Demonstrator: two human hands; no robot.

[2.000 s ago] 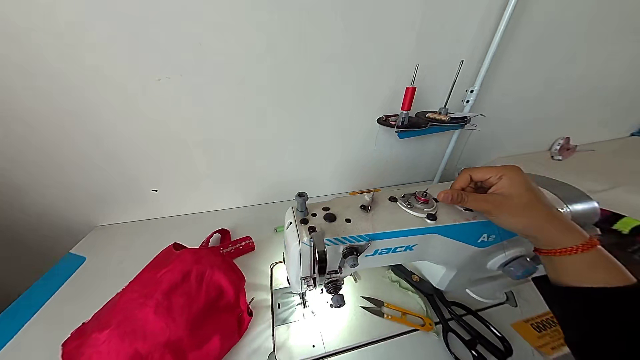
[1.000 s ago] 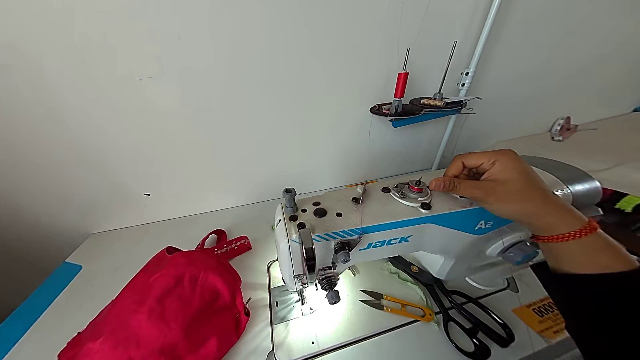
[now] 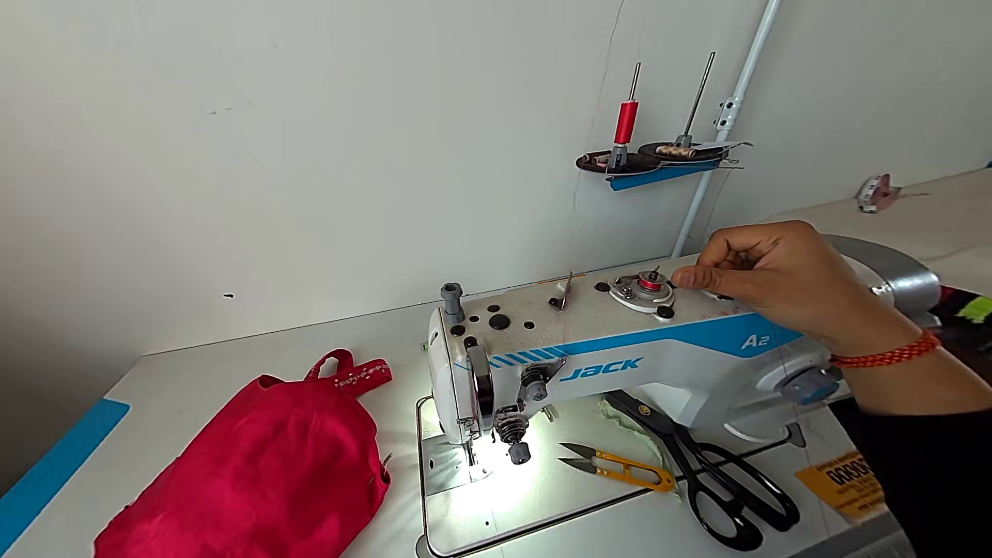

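My right hand [image 3: 783, 283] is over the top of a white and blue Jack sewing machine [image 3: 620, 353]. Its thumb and curled fingers are beside the bobbin winder [image 3: 643, 291], on which a bobbin with red thread [image 3: 651, 282] sits. Whether the fingertips pinch a thread or touch the winder cannot be made out. A red cord bracelet [image 3: 887, 351] is round the wrist. On the rear stand, a red thread spool [image 3: 626, 122] stands upright on a pin. The machine's lamp lights the needle area [image 3: 471, 457]. My left hand is out of view.
Red fabric [image 3: 271, 465] lies left of the machine. Yellow thread snips [image 3: 620, 467] and black-handled scissors [image 3: 705, 465] rest on the table in front of the machine arm. An orange printed card [image 3: 845, 484] is at the lower right, a measuring tape [image 3: 877, 194] at the far right.
My right hand stays beside the bobbin winder, with no plain change in its grip. The view has shifted slightly.
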